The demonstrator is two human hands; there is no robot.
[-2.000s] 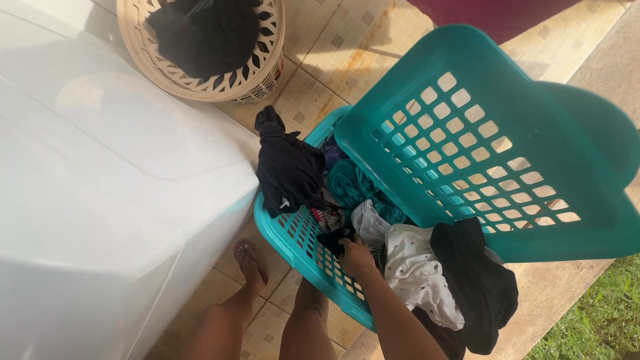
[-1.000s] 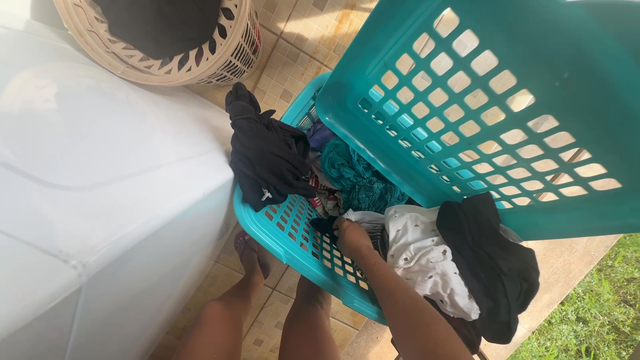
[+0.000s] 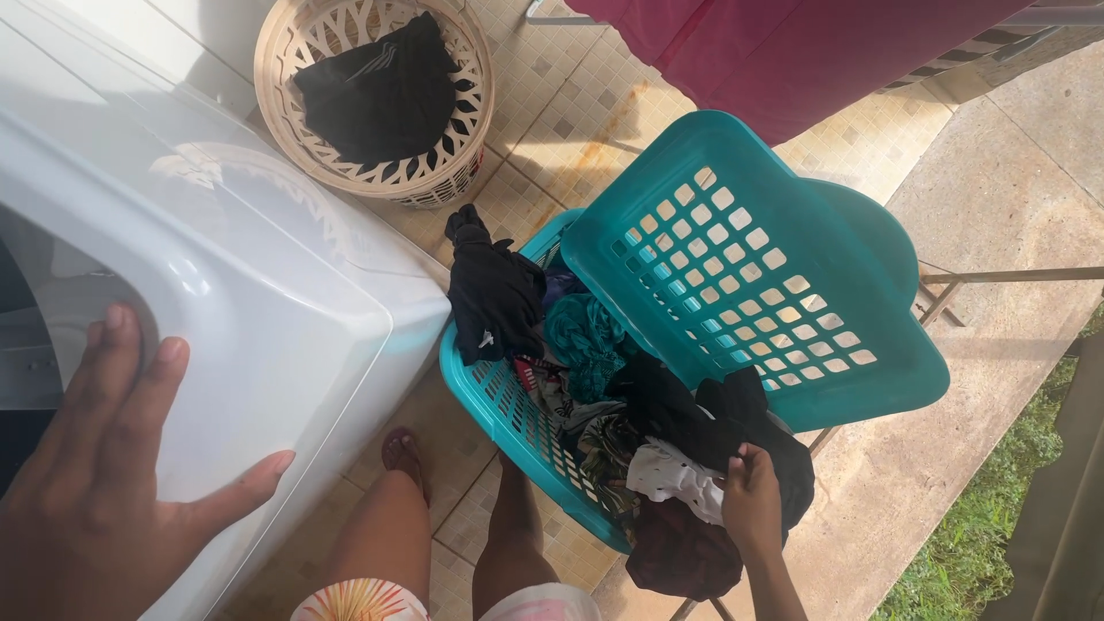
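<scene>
My left hand [image 3: 112,466] rests with fingers spread on the rim of a white washing machine [image 3: 285,336], by its opening. With my right hand [image 3: 752,496] I grip a black garment [image 3: 664,401] at the near right side of a teal plastic laundry basket [image 3: 517,461]. A white patterned cloth [image 3: 677,479] and a dark maroon garment [image 3: 686,552] hang over the basket's edge beside that hand. Inside lie a teal crumpled cloth [image 3: 586,341] and other clothes; another black garment [image 3: 492,293] drapes over the far left rim. The perforated teal lid [image 3: 828,233] stands raised.
A round beige openwork basket [image 3: 479,129] holding a black garment [image 3: 379,95] stands on the tiled floor [image 3: 595,112]. Maroon fabric [image 3: 776,52] hangs at the top. A concrete ledge [image 3: 966,379] and grass [image 3: 992,509] lie at right; my legs are below the basket.
My left hand has come into view on the washing machine. My right hand has moved right from inside the basket to its edge, and a black garment now stretches across the clothes there.
</scene>
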